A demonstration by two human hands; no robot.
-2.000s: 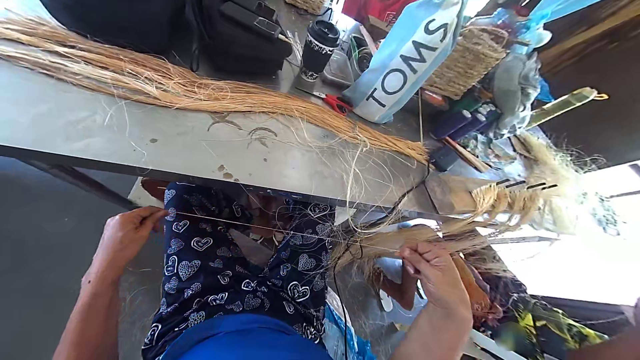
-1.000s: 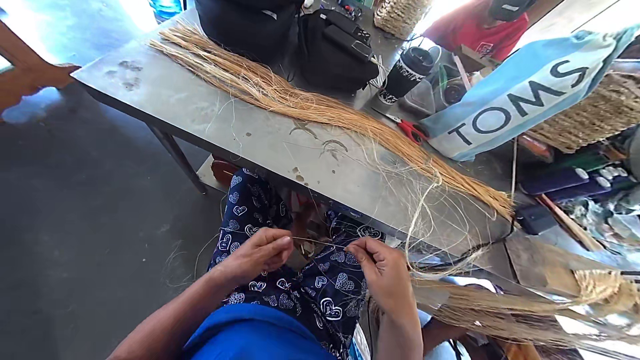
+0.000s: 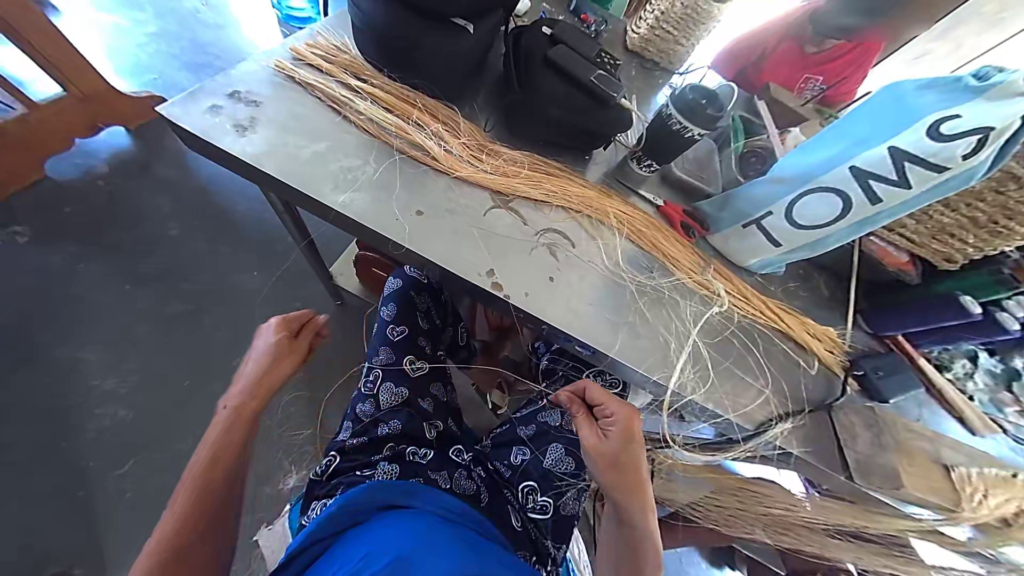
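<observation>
My right hand (image 3: 602,420) pinches a thin pale strand of fibre (image 3: 480,367) between thumb and fingertips above my right thigh. The strand runs left across my lap and curves down at its far end. My left hand (image 3: 282,352) is raised left of my knee, its fingers curled together; whether it holds a fibre cannot be told. A long bundle of tan plant fibre (image 3: 512,172) lies lengthwise on the grey table (image 3: 448,216). Loose pale strands (image 3: 696,336) trail over the table's near edge. More straw-coloured fibre (image 3: 784,504) hangs at the lower right.
Red-handled scissors (image 3: 680,220) lie behind the bundle. Beyond stand a lidded patterned cup (image 3: 676,128), black bags (image 3: 560,88) and a light blue bag (image 3: 864,176). A woven basket (image 3: 972,212) is at right. A person in a red shirt (image 3: 808,60) is across the table. A wooden frame (image 3: 72,88) stands at left.
Since a second ago, when my hands were near each other over my lap, my left hand has moved away to the left. My right hand still pinches the strand. The view had swung left earlier.
</observation>
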